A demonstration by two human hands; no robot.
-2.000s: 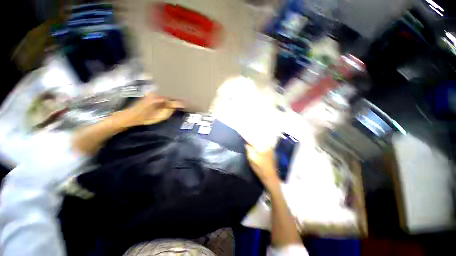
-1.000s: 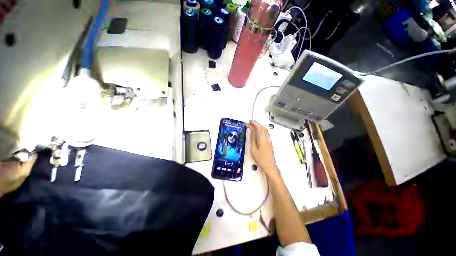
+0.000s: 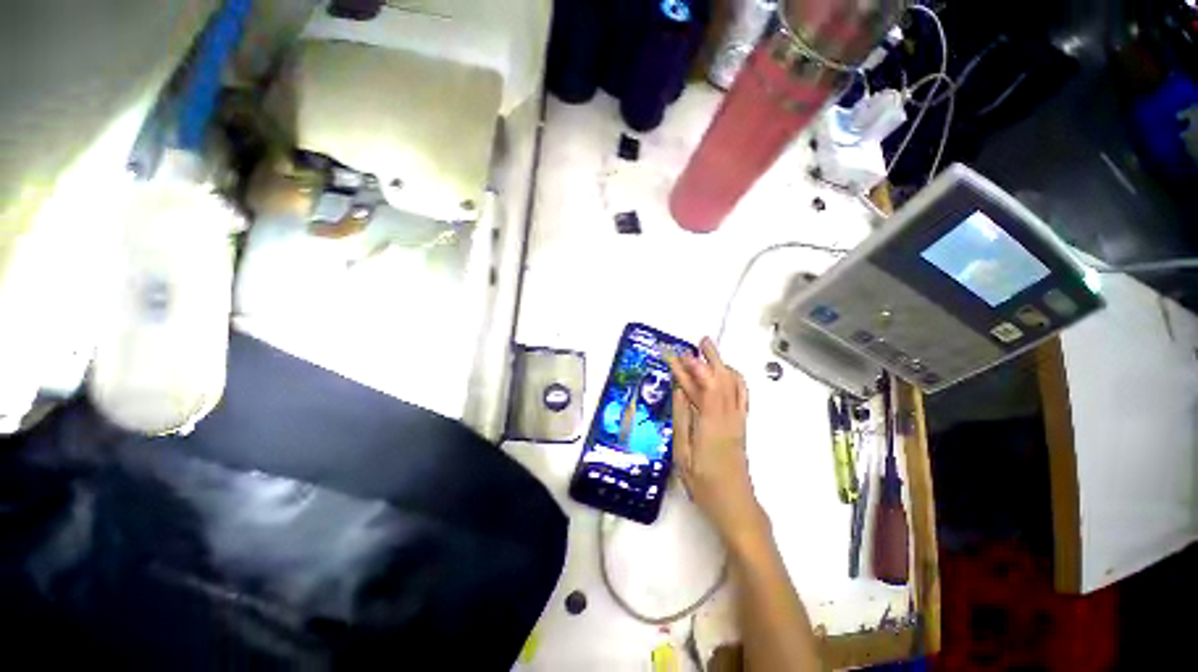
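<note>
A black smartphone point(image 3: 631, 420) with a lit screen lies tilted on the white tabletop, right of the machine bed. My right hand point(image 3: 712, 420) is at its right edge, with fingertips over the upper right of the screen. It does not grip the phone. A black, slightly shiny garment piece point(image 3: 289, 525) covers the lower left, over the machine bed. The white machine lamp point(image 3: 164, 309) hides the area near the needle. My left hand is not in view.
A pink-red bottle point(image 3: 762, 131) and dark thread cones point(image 3: 653, 66) stand at the back. A tilted control panel point(image 3: 920, 289) is on the right. A dark red screwdriver point(image 3: 891, 525) and yellow-green snips point(image 3: 843, 453) lie near the right table edge. A pale cable point(image 3: 618, 584) curves around the phone.
My right hand has moved from beside the phone onto its right edge and screen. My left hand has left the view. The camera has moved closer to the phone.
</note>
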